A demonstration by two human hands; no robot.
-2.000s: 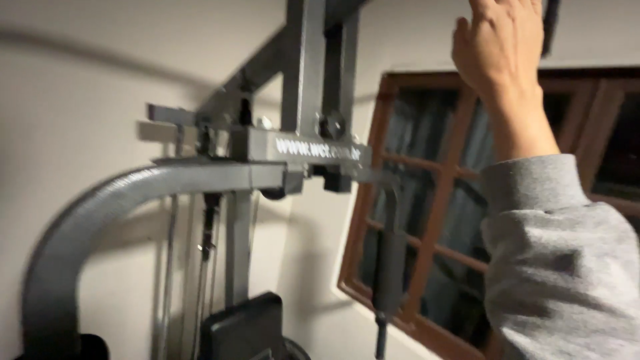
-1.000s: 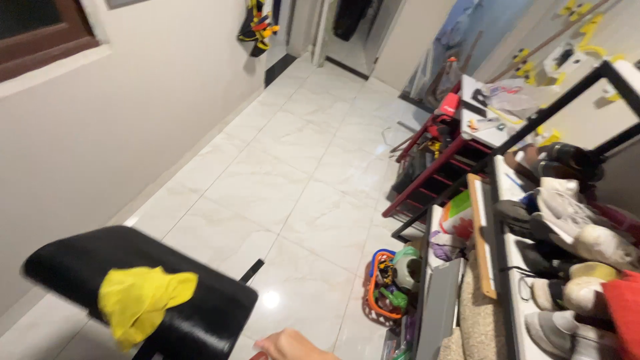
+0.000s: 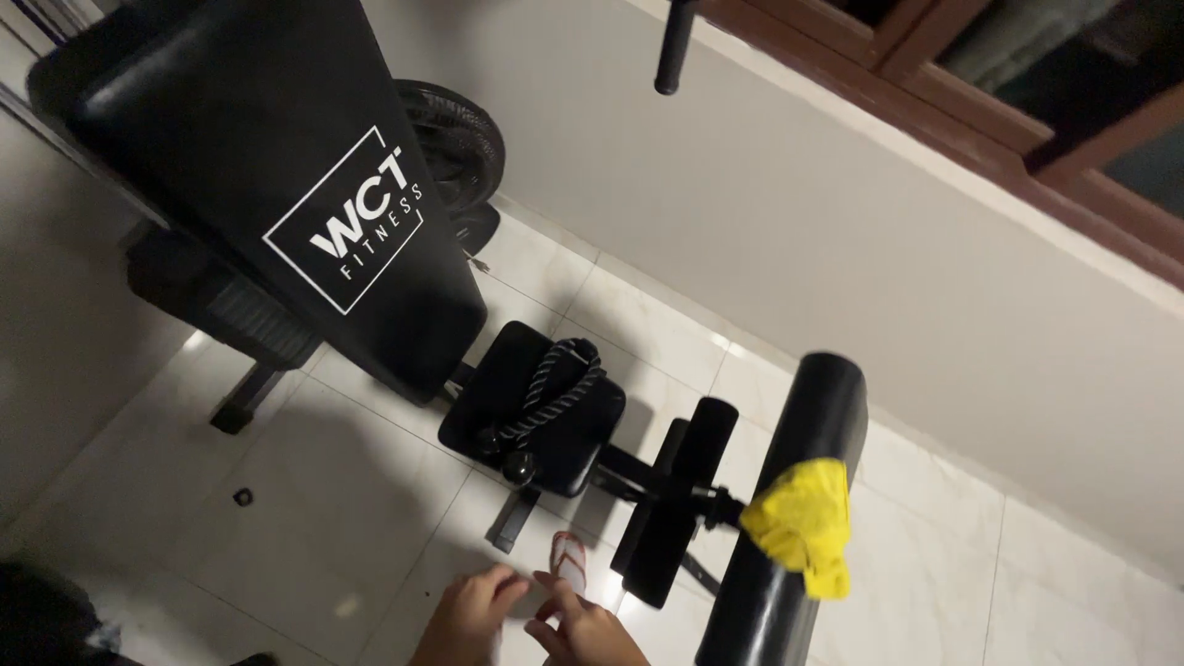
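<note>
My left hand and my right hand are close together at the bottom of the head view, fingers bent and apart, with nothing seen in either. Beyond them is a home gym machine: a tall black padded backrest with the WCT Fitness mark and a small black seat. On that seat lies a looped triceps rope with ball ends. To the right are black foam leg rollers and a larger black pad, over which a yellow cloth is draped.
A black wheel rests by the wall behind the backrest. A black handle hangs at the top, near the brown window frame. A small dark ring lies on the tiled floor. A sandalled foot is just past my hands.
The view has swung widely, from the machine's upper frame to the shoe rack and then down onto the seat. One hand was raised high two seconds ago; now both hands are low and together.
</note>
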